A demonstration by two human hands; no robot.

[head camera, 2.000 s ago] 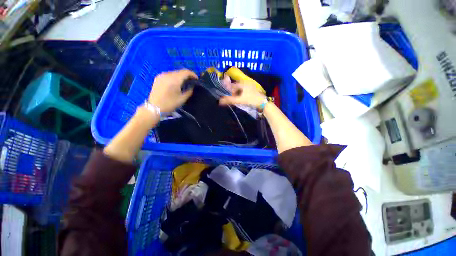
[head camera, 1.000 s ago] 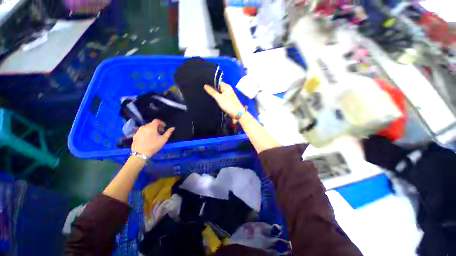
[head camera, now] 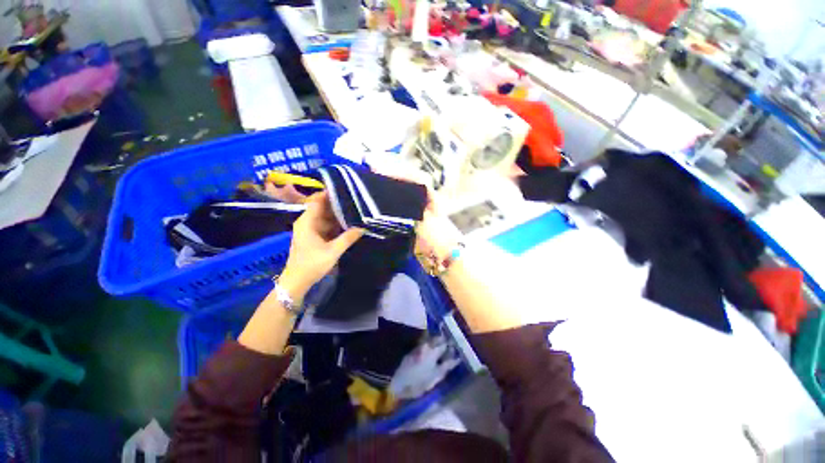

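Note:
A stack of black pieces with white parallel stripes is held up over the crates, its striped edges folded towards me. My left hand grips its left side, thumb on top. My right hand holds its right side, with the fingers partly hidden by the fabric. Black fabric hangs below the stack, between my hands. The upper blue crate holds more black, white-striped and yellow pieces. The lower blue crate holds black, white and yellow pieces.
A white table stands at the right, with a large black fabric pile, a cream sewing machine and red-orange fabric. A teal stool is at the lower left. A long white object stands behind the upper crate.
The view has swung right towards the table. The black pieces have been lifted out of the upper crate. My left hand has left the crate and now grips the stack together with my right.

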